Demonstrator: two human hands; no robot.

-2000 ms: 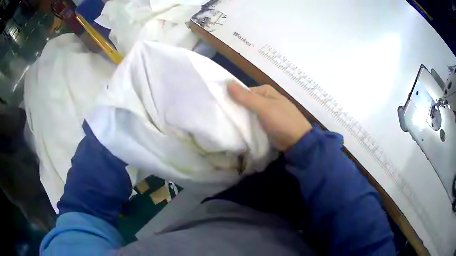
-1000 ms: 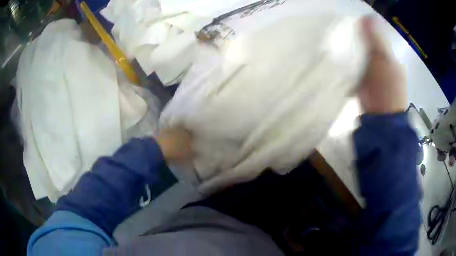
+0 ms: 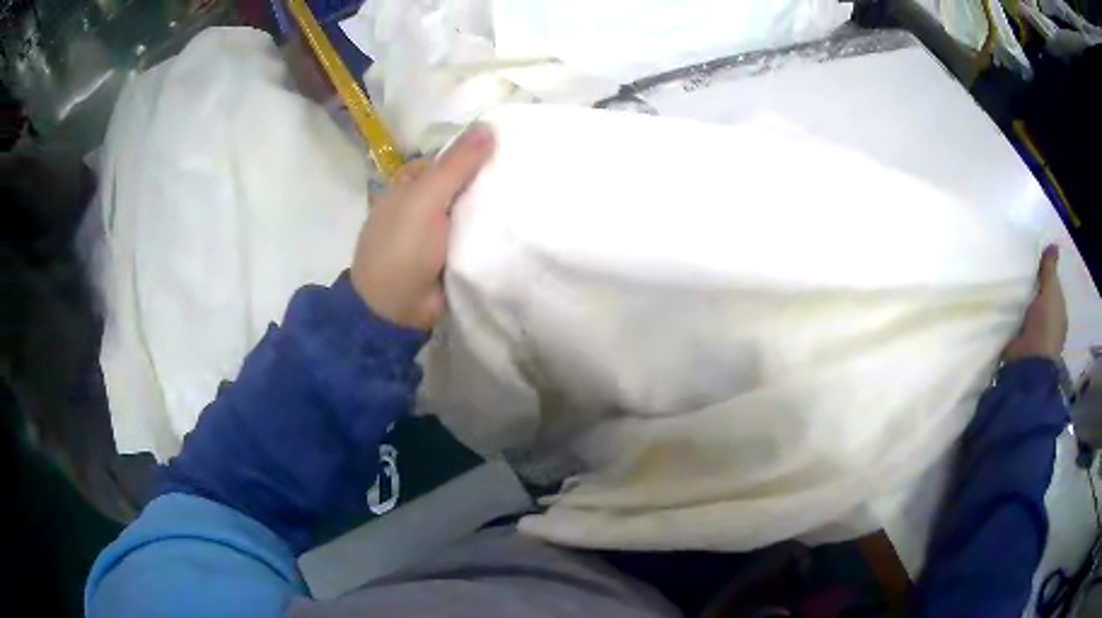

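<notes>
A large white garment piece is stretched between my two hands over the table's front edge and my lap. My left hand grips its left end, thumb on top. My right hand grips its far right end, partly hidden behind the cloth. The cloth hangs in loose folds along its lower side, with yellowish shading in them.
A bundle of white pieces hangs at the left beside a yellow rail. More white cloth lies at the back. The white tabletop shows behind the garment. Black scissor handles lie at the lower right edge.
The garment was bunched, then blurred in motion; it is now spread wide. My right hand has moved far right. My left hand came out from behind the cloth and rose to its upper left corner.
</notes>
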